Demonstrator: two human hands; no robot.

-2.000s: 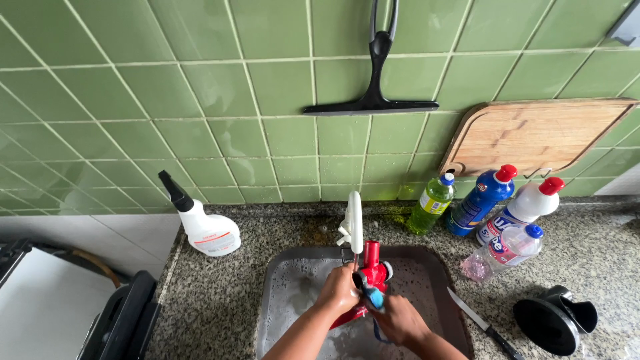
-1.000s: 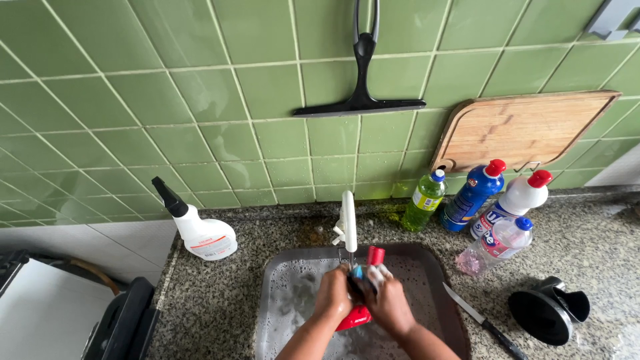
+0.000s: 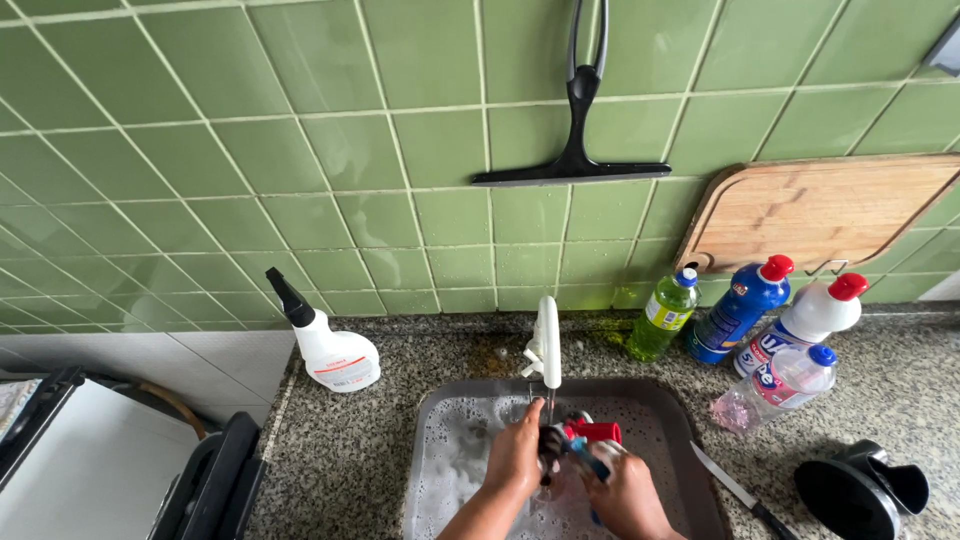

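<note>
Under the white faucet (image 3: 550, 341), my left hand (image 3: 516, 454) grips a red and black plastic part (image 3: 596, 432) over the sink basin (image 3: 679, 420). A thin stream of water runs down by it. My right hand (image 3: 626, 487) is closed around a blue and dark handle (image 3: 589, 456), seemingly a brush, held against the part. Its working end is blurred. Soapy water (image 3: 457, 465) with foam fills the basin below both hands.
A white spray bottle (image 3: 341, 356) stands left of the sink. To the right are a green bottle (image 3: 664, 319), a blue bottle (image 3: 739, 307), a white bottle (image 3: 802, 322), a clear bottle (image 3: 780, 386), a knife (image 3: 731, 484) and a black plastic part (image 3: 855, 491). A cutting board (image 3: 825, 210) leans behind; a squeegee (image 3: 577, 150) hangs above.
The red part has turned in my hands, its tube end now pointing right instead of up. My left hand has shifted to the part's left side.
</note>
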